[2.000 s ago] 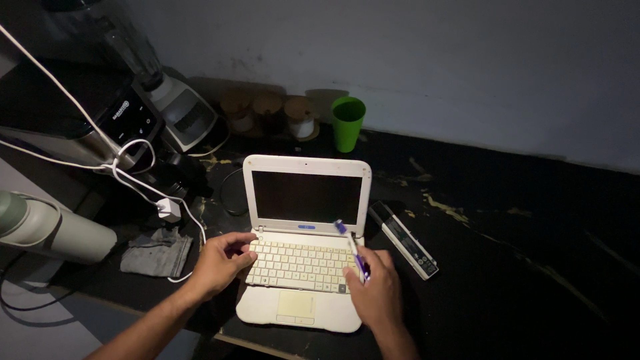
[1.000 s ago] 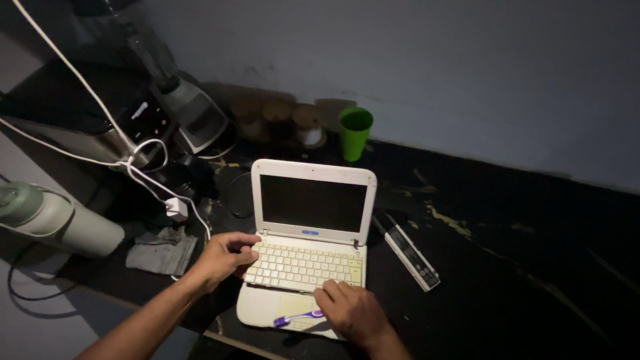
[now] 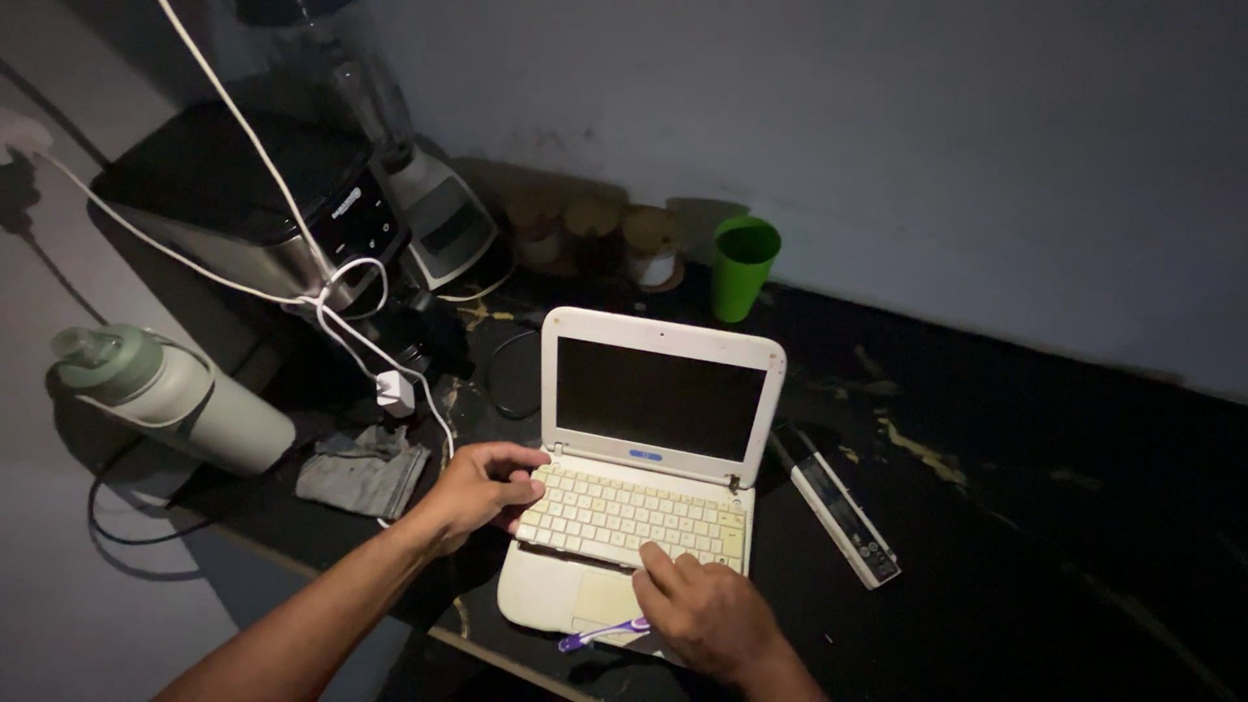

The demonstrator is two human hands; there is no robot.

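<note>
A small white laptop (image 3: pixel 541 585) stands unfolded on the black counter, its screen dark. Its keyboard (image 3: pixel 629 517) is tilted, with the front edge raised and a dark gap under it. My left hand (image 3: pixel 487 487) grips the keyboard's left end between thumb and fingers. At the keyboard's front edge, right of the middle, are the fingertips of my right hand (image 3: pixel 707 609); that hand also holds a purple and white toothbrush (image 3: pixel 604 634), which points left over the touchpad's front edge. To the right of the laptop lies a laptop battery (image 3: pixel 843 522).
A green plastic cup (image 3: pixel 743 268) and several lidded jars (image 3: pixel 651 249) stand by the wall. At the left are a coffee machine (image 3: pixel 283 195), a blender (image 3: pixel 444 219), a white charger (image 3: pixel 395 393) with cables, a grey cloth (image 3: pixel 361 473) and a pale green bottle (image 3: pixel 205 409). The counter's front edge (image 3: pixel 497 663) runs close by.
My right hand has moved from the keyboard's right side to its front edge. The toothbrush pointed up over the right keys two seconds ago and now lies across the touchpad area. The keyboard's front edge has risen.
</note>
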